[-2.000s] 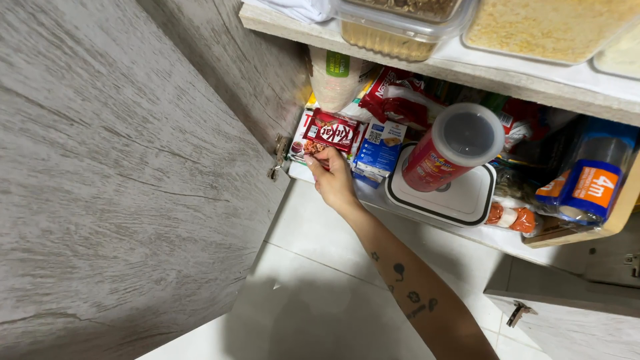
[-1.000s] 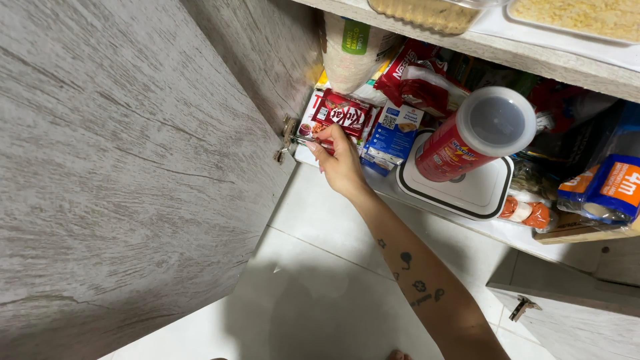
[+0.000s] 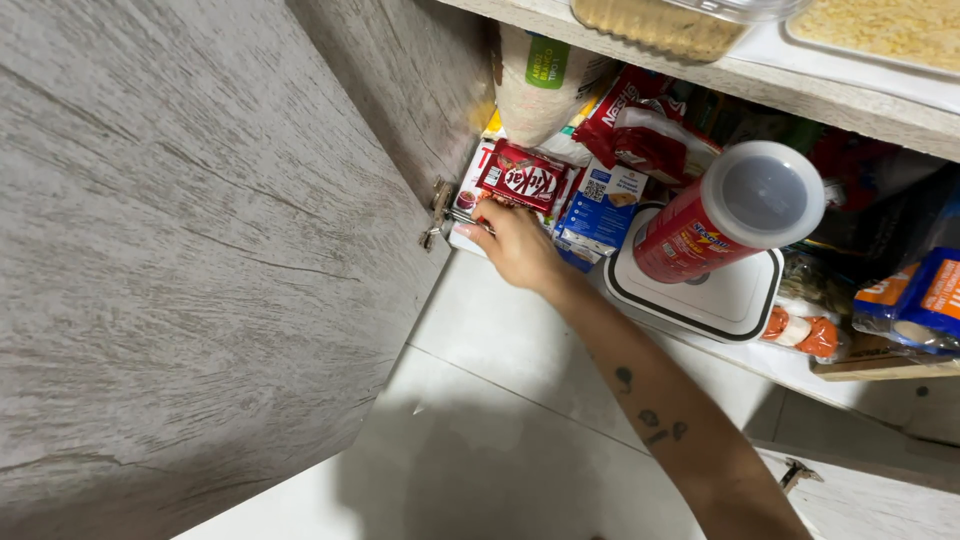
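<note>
From the lower right my right hand (image 3: 517,244) reaches to the front left corner of the low cupboard shelf. Its thumb and fingertips are close together beside a thin metal piece near the door hinge (image 3: 437,214); whether they grip anything is unclear. Just beyond the fingers lies a red KitKat packet (image 3: 525,176), on top of a white and red box (image 3: 472,176). Right of it are a blue and white carton (image 3: 600,206) and a red Nescau canister (image 3: 694,225) standing on a white lidded container (image 3: 694,304). My left hand is out of view.
A rice bag (image 3: 540,90) and a red Nestlé packet (image 3: 615,112) are farther back. The large wood-grain door (image 3: 225,247) fills the left. An upper shelf edge (image 3: 787,90) crosses above, bearing clear food containers (image 3: 660,26). Blue and orange wrapped rolls (image 3: 926,296) lie at right.
</note>
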